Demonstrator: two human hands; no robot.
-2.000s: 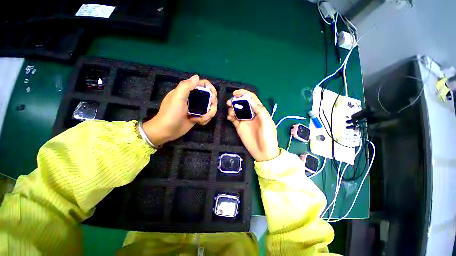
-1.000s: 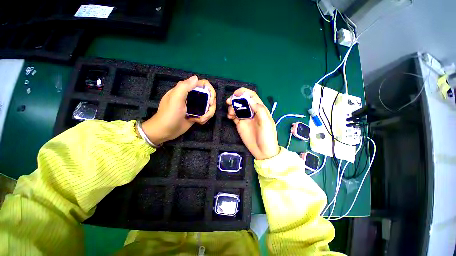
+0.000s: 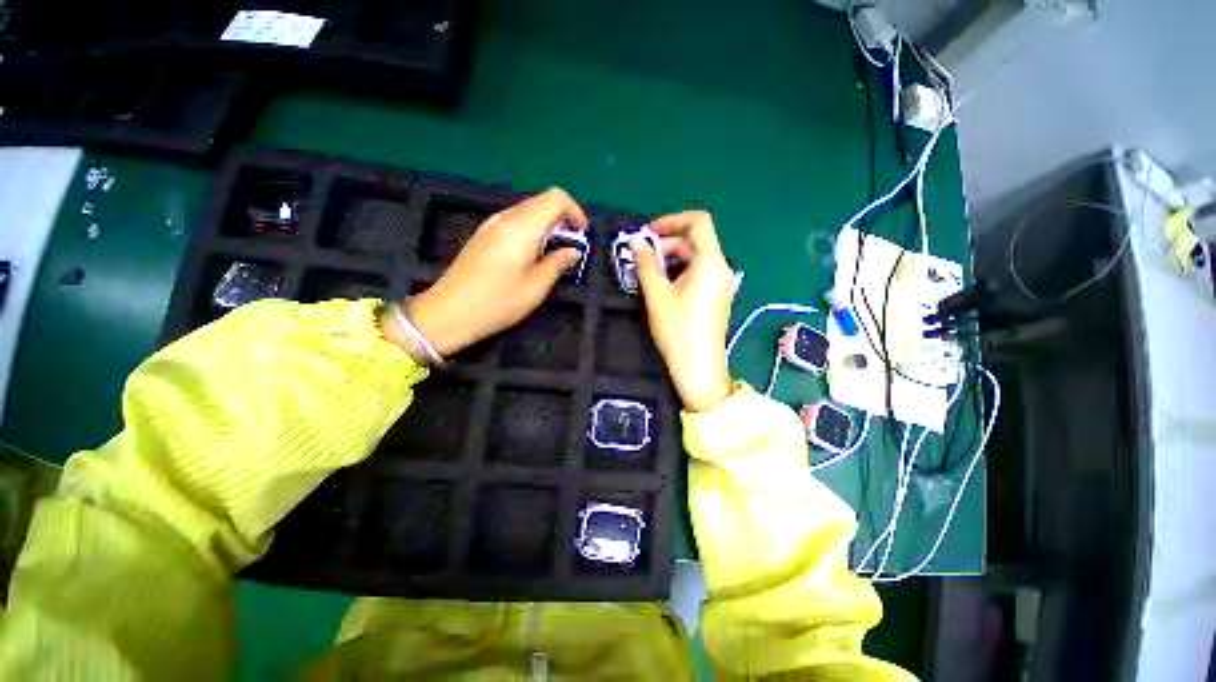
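A black foam tray point(image 3: 460, 360) with square pockets lies in front of me. My left hand point(image 3: 514, 260) holds a pale-rimmed watch unit point(image 3: 570, 245) between thumb and fingers above the tray's upper part; the fingers partly cover it. My right hand point(image 3: 687, 287) grips a second watch unit point(image 3: 627, 259) over the top right pocket, its thumb across it. Two pale-rimmed units sit in the right column, one in an upper pocket point(image 3: 620, 425) and one in the bottom pocket point(image 3: 611, 533). Two more units lie in the left column, at the top point(image 3: 276, 211) and below it point(image 3: 248, 285).
Two pink-rimmed watches point(image 3: 807, 348) lie right of the tray beside white cables. A white power strip point(image 3: 891, 333) with tangled cables is farther right. Stacked black trays point(image 3: 360, 53) with a paper label point(image 3: 272, 28) are at the back left. Small clear bits lie on the green mat point(image 3: 640, 93).
Both hands have moved up slightly and turned, so the dark screens that faced me are tilted away or covered. The view has shifted a little; the tray appears slightly to the right.
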